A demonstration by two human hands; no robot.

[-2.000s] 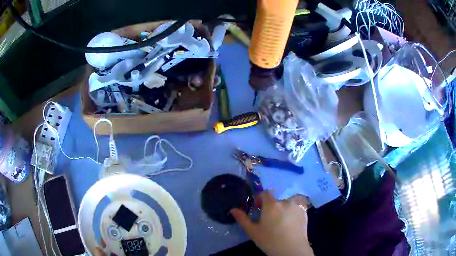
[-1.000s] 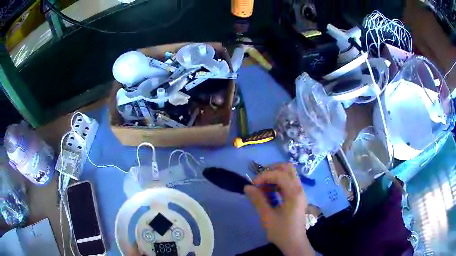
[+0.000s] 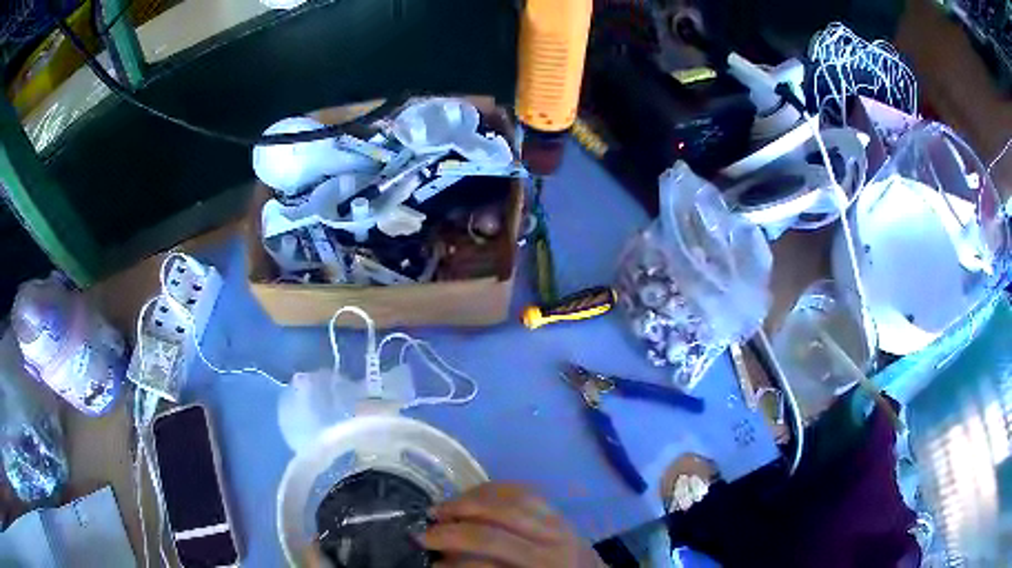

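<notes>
The round white housing lies at the bottom, left of centre, cut off by the lower edge. A black disc with a pale streak lies over its middle and hides the display. My right hand comes from the right, fingertips on the disc's right edge, holding it against the housing. My left hand cannot be made out clearly; at most a sliver of it shows at the housing's lower left. Blue-handled side cutters lie open on the blue mat, right of the housing.
A brown box of white parts stands behind, with an orange screwdriver hanging beside it. A yellow-black hand screwdriver and parts bag lie right. A phone, power strip and white cable are left and centre.
My right hand has carried the black disc left and down onto the housing, where it was tilted in the air before. The cutters are uncovered. The orange screwdriver hangs lower in view than one second ago.
</notes>
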